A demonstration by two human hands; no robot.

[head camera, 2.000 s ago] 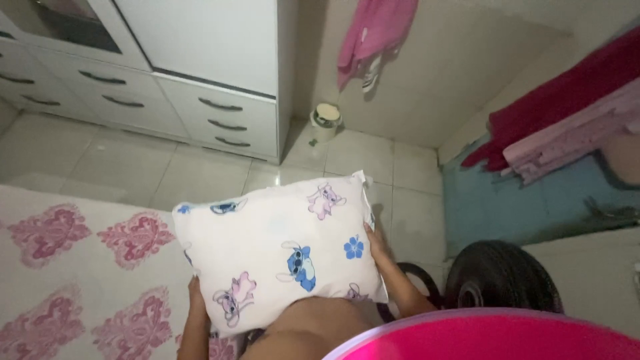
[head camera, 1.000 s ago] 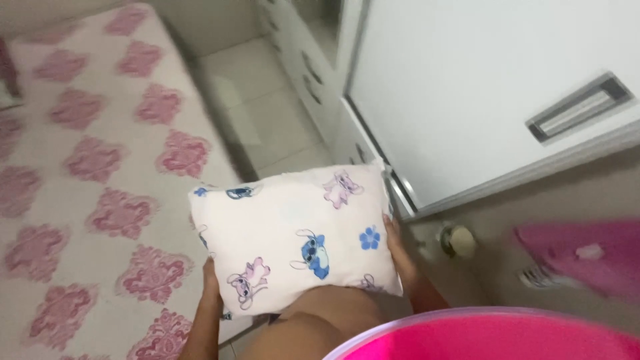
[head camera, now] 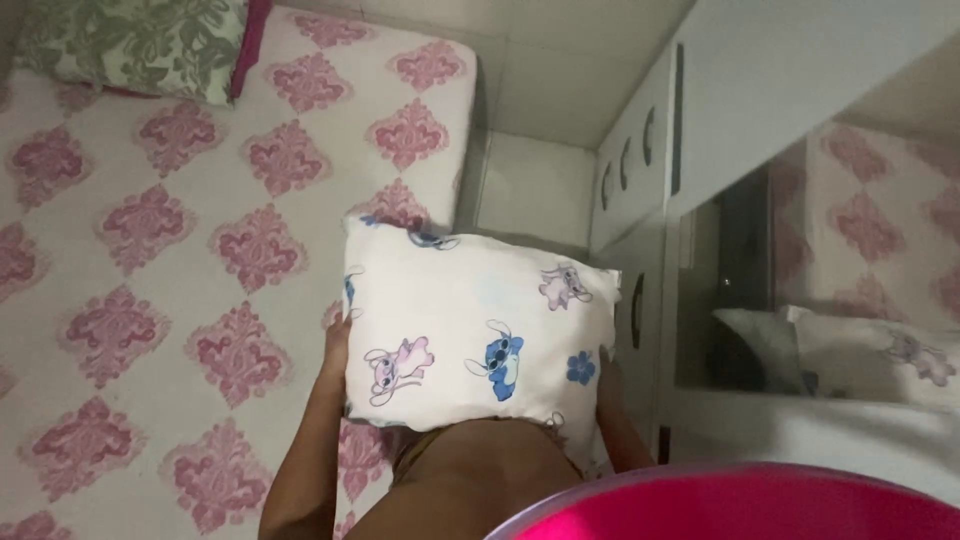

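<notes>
A white pillow [head camera: 465,300] with blue and pink cartoon figures and blue flowers lies between my two hands, in front of my bare torso. My left hand [head camera: 339,349] grips its left edge, the fingers mostly hidden behind the cloth. On the opposite edge is my right hand [head camera: 609,375], also closed on the pillow, its fingers largely out of sight. Beneath and left of the pillow stretches a bed's mattress [head camera: 180,300] in a white cover with pink damask motifs.
A green leaf-patterned pillow [head camera: 142,45] rests at the bed's upper left. On the right stands a white wardrobe [head camera: 637,240] with dark handles and a reflective panel [head camera: 750,277]. Tiled floor [head camera: 536,184] shows between them. A bright pink rounded object [head camera: 750,502] fills the lower right.
The view has swung far to the left, bringing more of the bed and the green pillow into sight. Both hands still hold the white pillow before my torso.
</notes>
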